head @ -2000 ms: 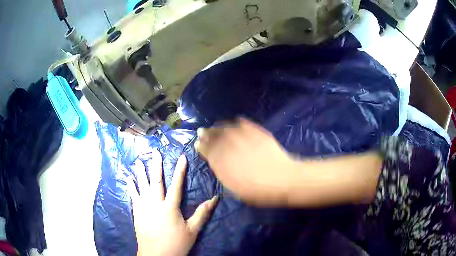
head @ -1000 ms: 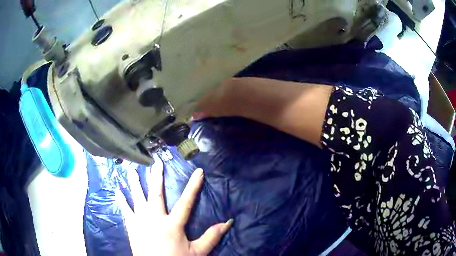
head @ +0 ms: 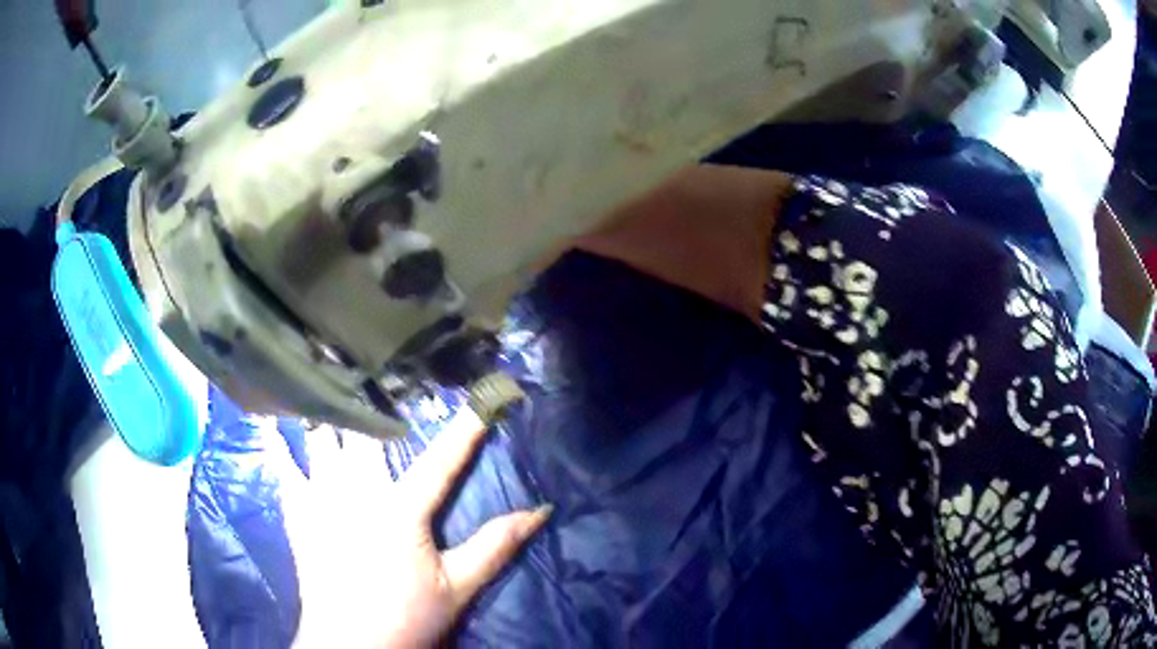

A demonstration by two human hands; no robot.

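Observation:
A shiny navy garment panel (head: 660, 444) lies under the head of the cream sewing machine (head: 508, 127), crinkled and bright blue near the lamp. My left hand (head: 368, 545) lies on the panel just in front of the machine head, palm down, thumb spread; its fingertips are lost in glare and behind the head. My right forearm reaches under the machine arm from the right; only the wrist part (head: 673, 235) shows and the hand itself is hidden behind the machine. The needle area is hidden by the head and a ribbed knob (head: 496, 398).
A light-blue lamp (head: 127, 349) hangs at the left of the head. Dark fabric (head: 32, 507) is piled at the far left beside the white table (head: 127, 545). A brown box edge (head: 1123, 273) shows at the far right. My patterned sleeve covers the right side.
My right hand has gone from the near side of the needle to behind the machine head, and its forearm now reaches further under the arm. My left hand has slid slightly towards the head.

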